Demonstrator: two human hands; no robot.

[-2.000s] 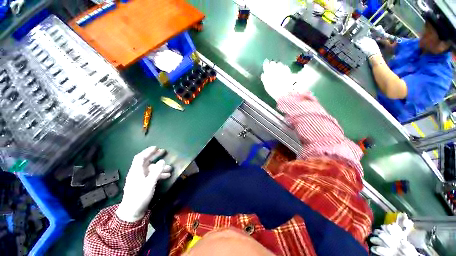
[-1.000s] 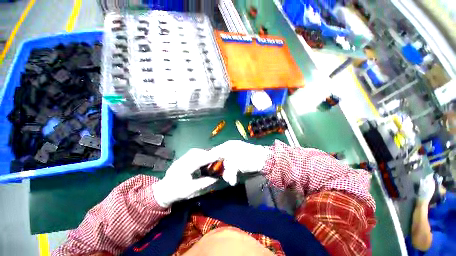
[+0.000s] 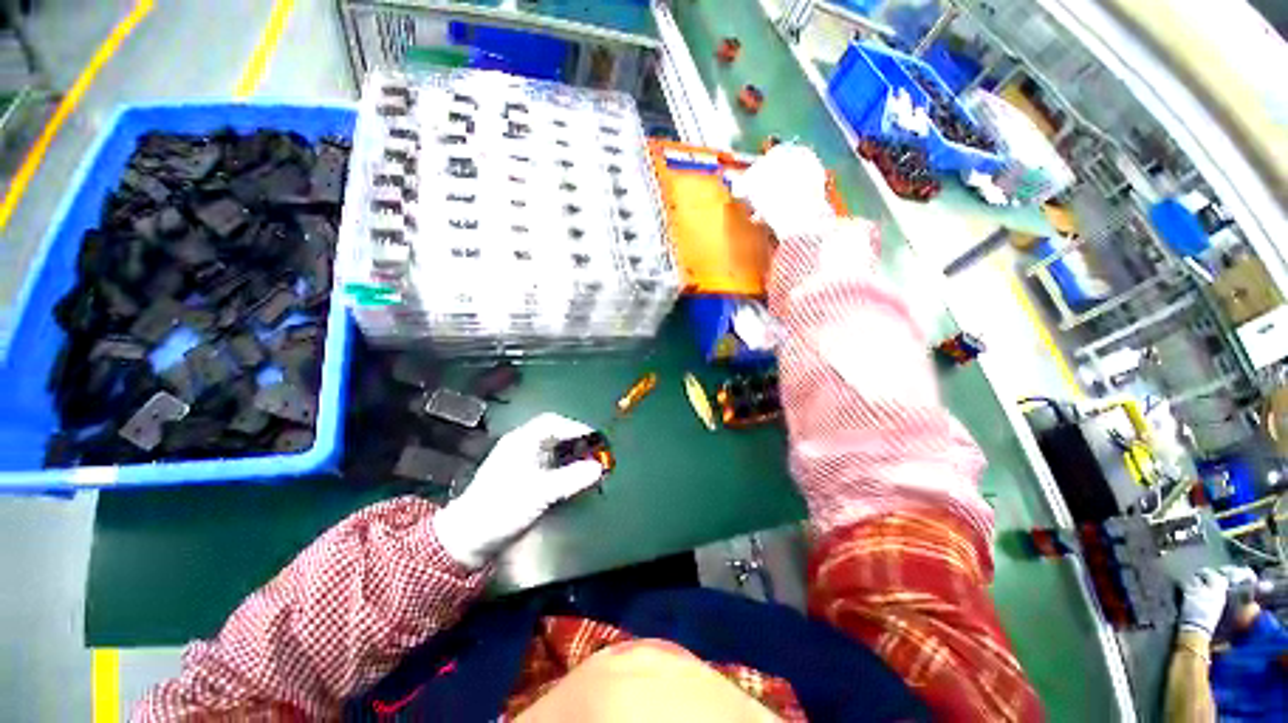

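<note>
My left hand (image 3: 516,487), in a white glove, holds a small orange-and-black assembly (image 3: 582,452) above the green bench near its front edge. My right hand (image 3: 784,191), also gloved, is stretched out over the far right part of the orange board (image 3: 713,226), at the row of small blue-and-white parts (image 3: 692,161). Its fingertips are small and blurred, so I cannot tell whether it grips anything. My right sleeve hides part of the board and of the black-and-orange row (image 3: 749,398).
A large blue bin (image 3: 342,374) of black housings stands left, with loose housings (image 3: 455,408) beside it. Clear trays (image 3: 509,226) are stacked behind. An amber tool (image 3: 637,393) and a pale tool (image 3: 699,401) lie on the bench. The green belt (image 3: 1010,494) carries assemblies. Another person's hand (image 3: 1205,600) is far right.
Two seconds ago my right hand was over the belt; one second ago both hands met around the assembly. Now my left hand alone holds it, and my right hand has reached out to the orange board.
</note>
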